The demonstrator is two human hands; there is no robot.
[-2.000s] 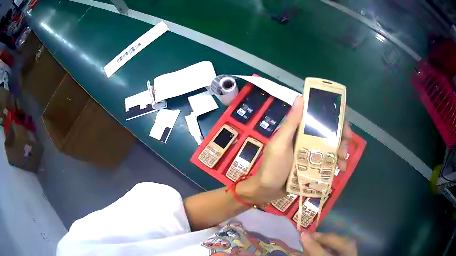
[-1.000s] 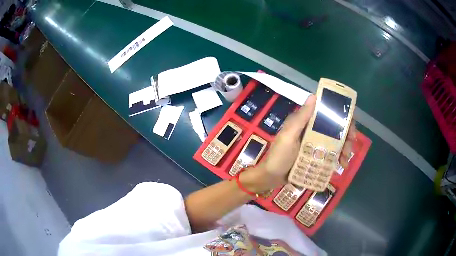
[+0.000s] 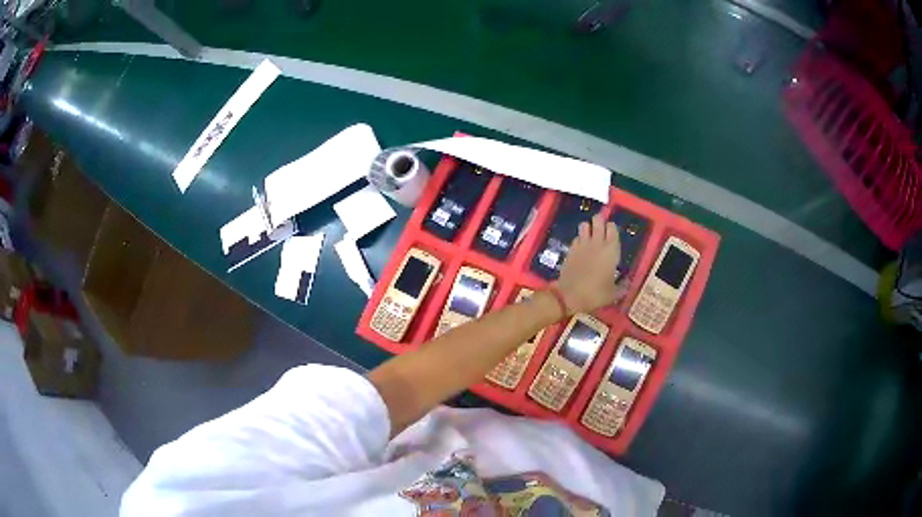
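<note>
The red tray (image 3: 709, 243) lies on the green bench. Gold keypad phones lie face up along its near row, such as the one at the left end (image 3: 405, 294). One more gold phone (image 3: 664, 285) lies face up in the far right pocket. Black phone backs with white labels fill the rest of the far row, such as this one (image 3: 508, 218). My left hand (image 3: 591, 268) reaches over the black phone back (image 3: 632, 238) beside that gold phone, fingers bent down; whether it grips it is unclear. My right hand is not in view.
A label roll (image 3: 402, 170) stands at the tray's far left corner, its white strip (image 3: 521, 165) curling over the far edge. Sticker sheet pieces (image 3: 300, 269) and a marked paper strip (image 3: 224, 125) lie left. A pink-red basket (image 3: 854, 146) is at right, cardboard boxes at lower left.
The gold phone has left my left hand, and a gold phone now lies in the far right pocket. My left hand has moved down and left over a black phone back.
</note>
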